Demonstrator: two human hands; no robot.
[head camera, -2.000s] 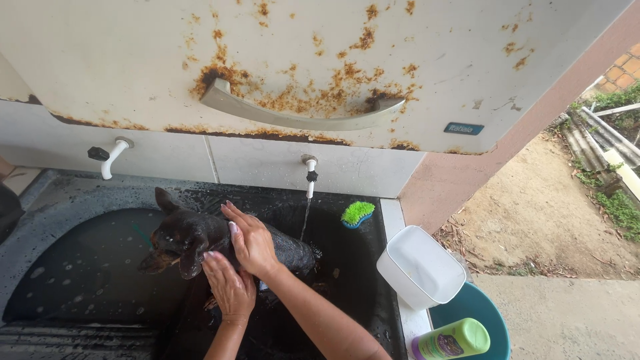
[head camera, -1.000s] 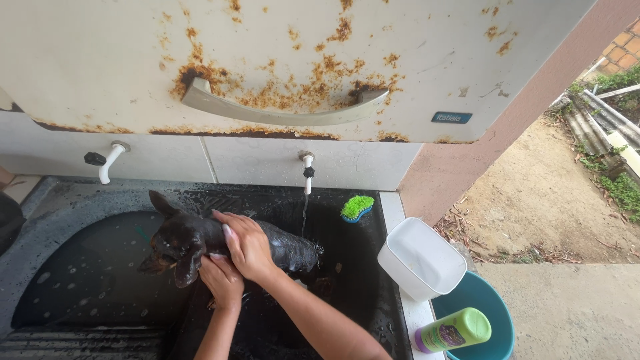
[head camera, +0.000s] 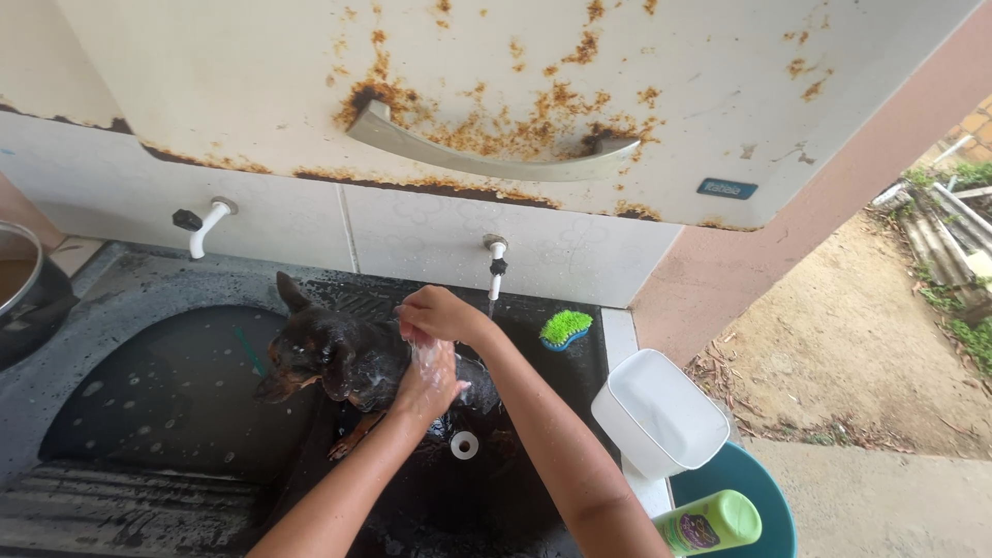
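Note:
A wet black-and-tan dog (head camera: 364, 356) stands in the dark basin of a laundry sink, its head turned to the left, with lather on its neck and back. Above its back my two hands meet, both wet with suds. My left hand (head camera: 430, 380) is lower, its fingers partly hidden. My right hand (head camera: 434, 314) lies over it with fingers curled, cupped against it. No object shows in either hand. Water runs from the white tap (head camera: 496, 271) just behind them. A green-bristled brush with a blue base (head camera: 566, 329) rests at the basin's back right.
A water-filled basin (head camera: 170, 395) lies left, under a second tap (head camera: 208, 226). A metal pot (head camera: 31, 294) stands far left. Right are a white plastic tub (head camera: 659, 411), a teal bucket (head camera: 775, 496) and a green bottle (head camera: 709, 523). A rusty cabinet door (head camera: 496, 101) hangs above.
Both hands have left the dog's neck and shoulders and come together above its back. More lather shows on them now. The dog's head remains turned left.

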